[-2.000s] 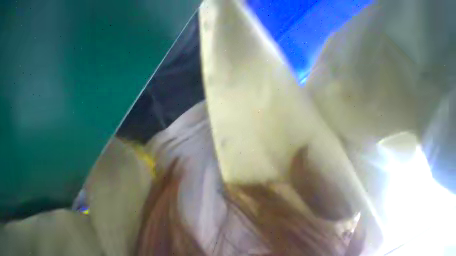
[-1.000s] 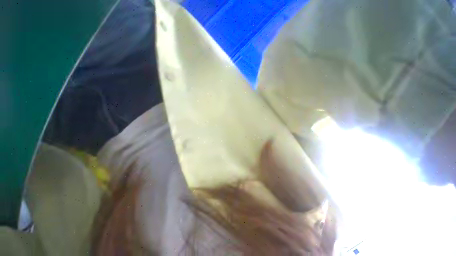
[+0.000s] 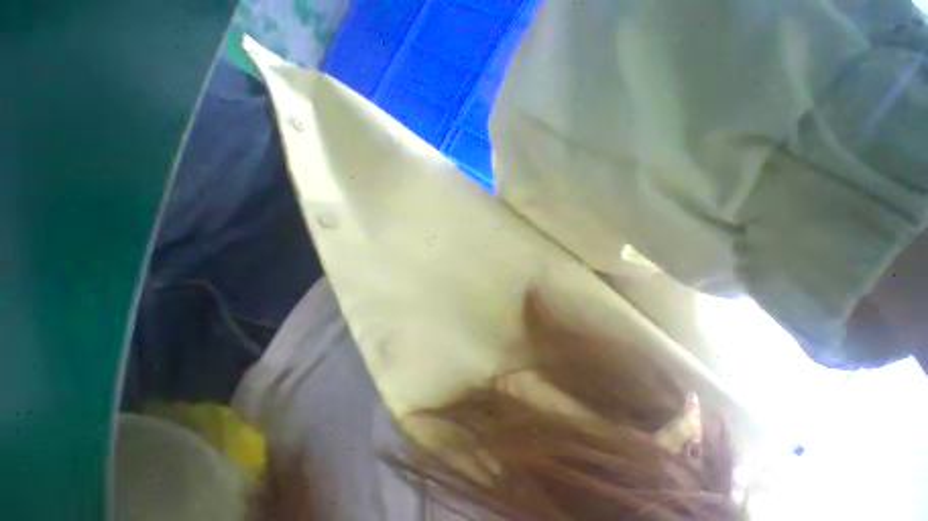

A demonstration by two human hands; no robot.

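The pale yellow work coat (image 3: 407, 234) hangs open in front of me, with snaps along its edge. A pale sleeve with a gathered cuff (image 3: 814, 285) is raised at the right. A dim, skin-toned part beyond the cuff looks like my right hand or wrist (image 3: 901, 305); it is cut off by the right edge, and its fingers do not show. My left hand is not in view. No held object can be seen.
The green mat (image 3: 81, 224) fills the left side. A blue plastic tote (image 3: 432, 71) is at the top. Dark trousers (image 3: 209, 234) show beside the mat. Long hair (image 3: 570, 448) hangs across the bottom. Bright glare covers the lower right.
The view has shifted, so the coat flap sits further left and lower. More of the raised sleeve and its gathered cuff shows at the right. The skin-toned part also shows at the right edge.
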